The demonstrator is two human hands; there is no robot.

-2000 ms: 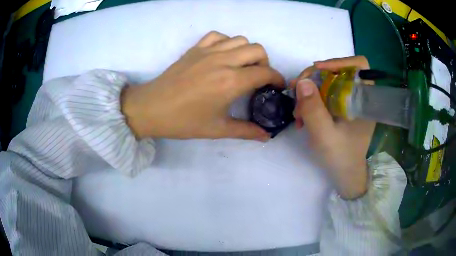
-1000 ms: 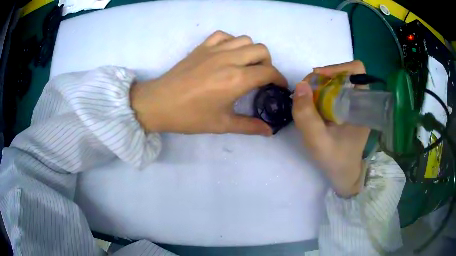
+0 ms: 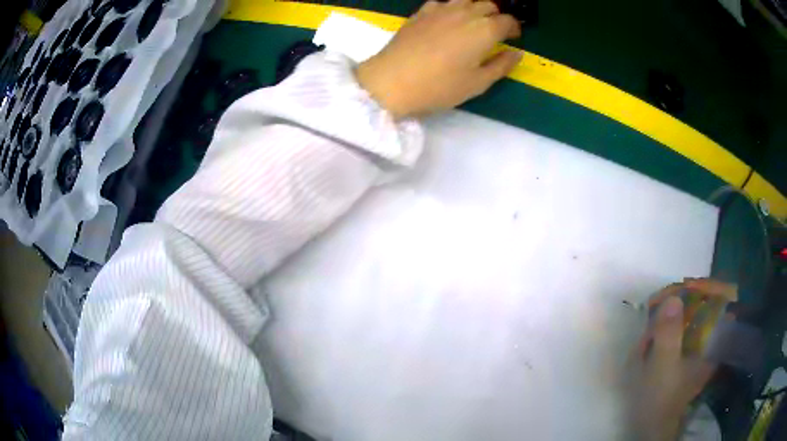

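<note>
My left hand reaches over the yellow stripe at the top of the view. A dark round watch case shows at its fingertips, partly cut off by the frame edge; whether the fingers grip it cannot be told. My right hand is blurred at the lower right and holds the dispensing syringe. The syringe's needle points left, above the white foam pad. The rear of the syringe is blurred and hard to make out.
A whitish blister tray with rows of round dark parts stands at the upper left. Loose dark cases lie between it and my left sleeve. White paper lies by my left wrist. Another dark case lies beyond the yellow stripe.
The view has turned left and upward. My left hand has moved from the case over the pad to beyond the stripe. The syringe is away from that case, still in my right hand.
</note>
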